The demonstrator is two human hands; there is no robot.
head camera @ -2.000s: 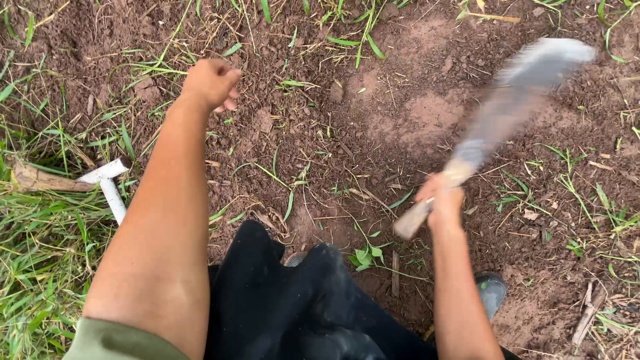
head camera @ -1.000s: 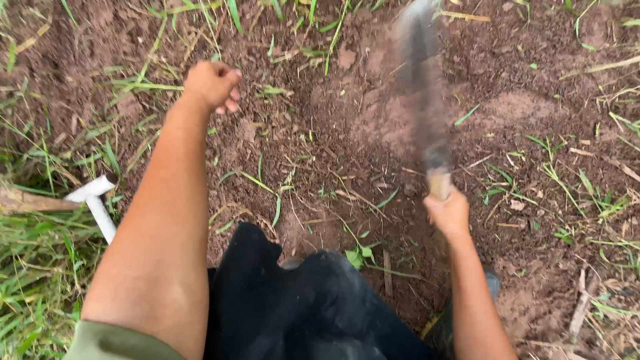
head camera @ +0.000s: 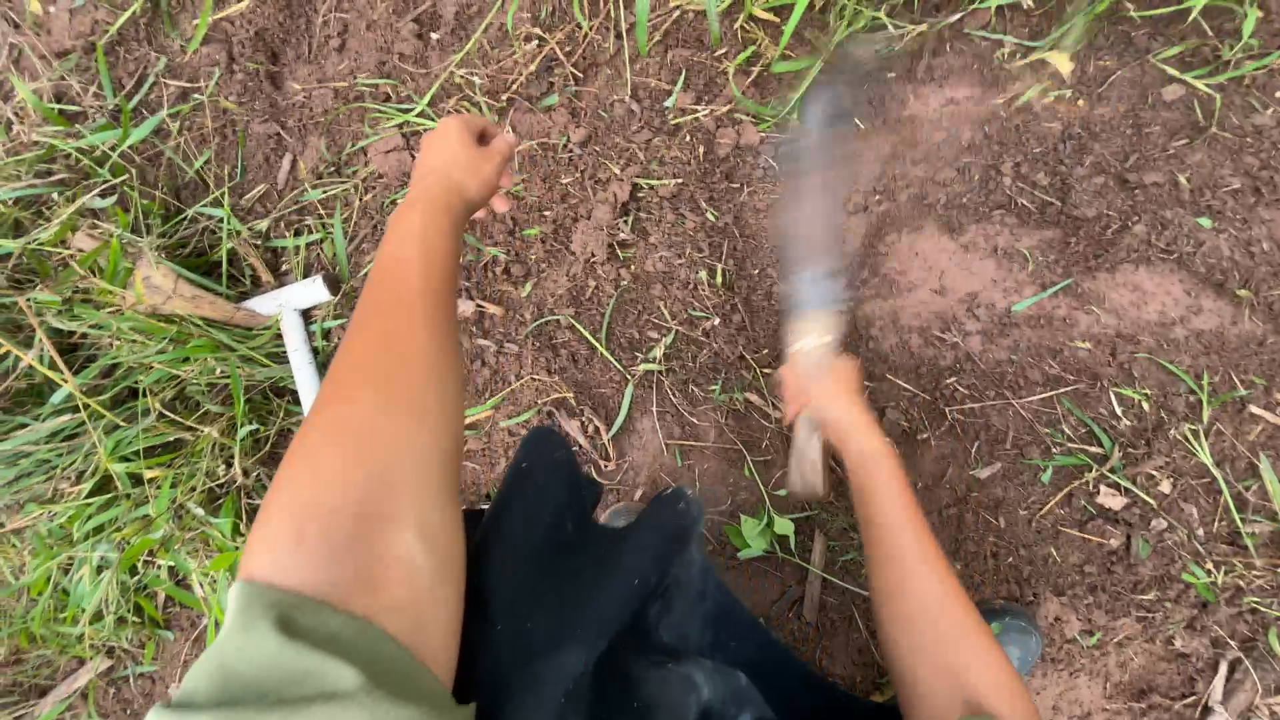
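My right hand point(head camera: 828, 395) grips the wooden handle of a machete point(head camera: 812, 200) at the right of centre. Its blade is blurred by motion and points away from me over the brown soil, with its far end near the grass at the top. To the left, my left hand point(head camera: 467, 165) hangs over the soil with its fingers loosely curled and nothing seen in it. The palm side of this hand is mostly hidden.
A white T-shaped pipe piece point(head camera: 298, 335) lies in the grass at left, against a dry brown husk or piece of wood point(head camera: 185, 295), partly behind my left forearm. A leafy green sprig point(head camera: 762, 530) lies close to my dark trousers. My boot point(head camera: 1015, 638) shows at lower right.
The machete has swung from pointing up and to the right, two seconds ago, to pointing nearly straight ahead. My right hand has shifted left. My left hand has hardly moved.
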